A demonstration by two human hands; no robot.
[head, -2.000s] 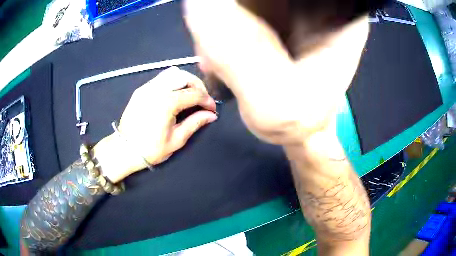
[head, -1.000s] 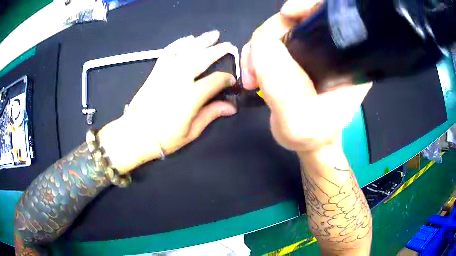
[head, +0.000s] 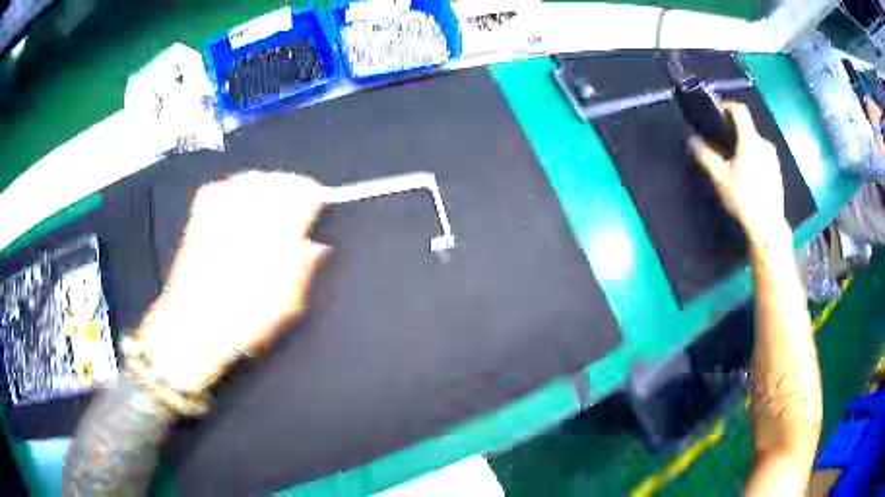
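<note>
A thin silver U-shaped bracket [head: 388, 184] is over the black mat [head: 417, 359]. Its right arm points towards me and ends in a small metal piece [head: 442, 243]. My left hand [head: 243, 262] is blurred over the bracket's left part and hides it. Its fingertips are at the bar, but I cannot tell whether they grip it. My right hand [head: 747, 170] is far to the right, around a black electric screwdriver [head: 706, 115], over the right-hand mat.
Two blue bins stand at the back, with dark screws [head: 277, 76] and silver screws [head: 393, 44]. A clear parts bag [head: 175, 102] is left of them. A device chassis [head: 58, 325] lies at far left. Silver outlines [head: 631, 102] lie on the right mat. A green bench strip [head: 582, 214] separates the mats.
My right hand has moved away from the bracket to the far right with the screwdriver. My left hand has shifted left, uncovering the bracket's right arm. The view now takes in the bins.
</note>
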